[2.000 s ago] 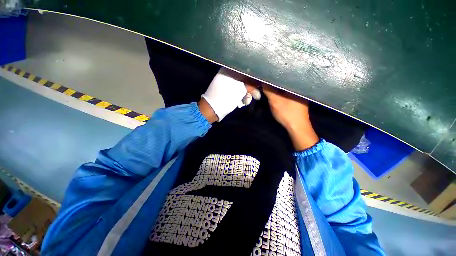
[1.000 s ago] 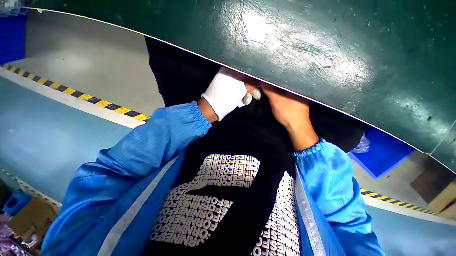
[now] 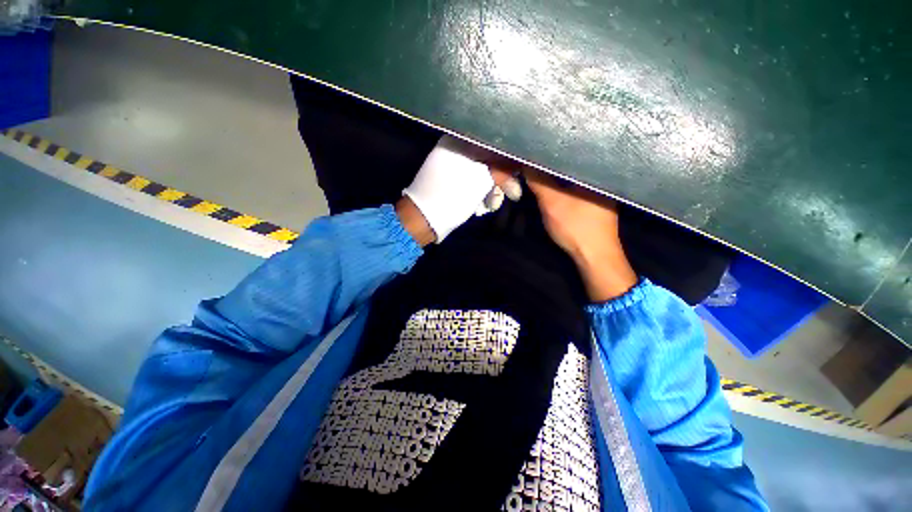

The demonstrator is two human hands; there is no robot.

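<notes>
My left hand [image 3: 452, 190], in a white glove with some fingertips bare, is over my lap at the front edge of the dark-green bench top [image 3: 330, 50]. Its fingers are curled and partly hidden by the bench edge. My bare right hand [image 3: 578, 215] is just right of it, its fingers hidden under the bench edge. The hands are close together. Whether either holds anything cannot be seen.
A blue bin [image 3: 765, 305] with clear plastic in it is below the bench at the right, near brown cardboard [image 3: 885, 400]. Another blue container [image 3: 25, 80] is at the far left. Yellow-black tape [image 3: 150, 188] crosses the floor. Clear plastic lies at the bench's top-left corner.
</notes>
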